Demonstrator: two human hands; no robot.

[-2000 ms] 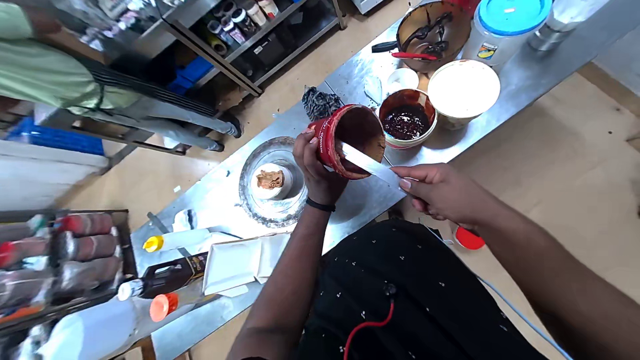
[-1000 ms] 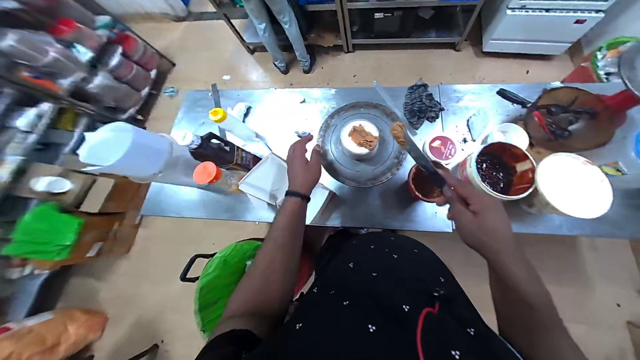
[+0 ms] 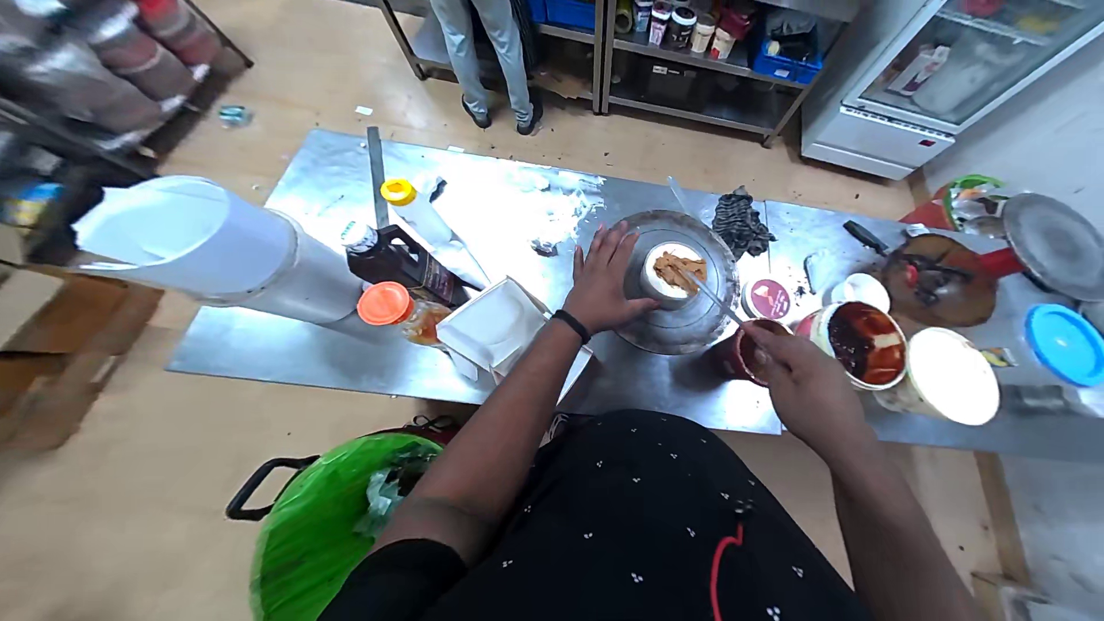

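A small round white cake (image 3: 657, 283) topped with brown spread (image 3: 679, 269) stands on a metal turntable (image 3: 681, 332). My left hand (image 3: 605, 280) lies with fingers spread at the turntable's left side, beside the cake, holding nothing. In my right hand (image 3: 798, 375) is a metal spatula (image 3: 718, 299), its tip in the brown spread. Under and left of that hand stands a dark red tub (image 3: 735, 360), partly hidden. A tub with dark red filling (image 3: 865, 343) is to the right of the hand.
White boxes (image 3: 496, 328), an orange-lidded jar (image 3: 386, 304), a dark bottle (image 3: 401, 263) and a large white container (image 3: 259, 250) stand left. Right are a white-topped tub (image 3: 953, 375), a brown round board (image 3: 940, 280) and a blue lid (image 3: 1065, 345). A person's legs (image 3: 487, 52) show beyond.
My left hand let go of the red tub, which now stands on the table, and moved beside the turntable. The spatula, inside that tub earlier, now touches the cake's top. The view has shifted.
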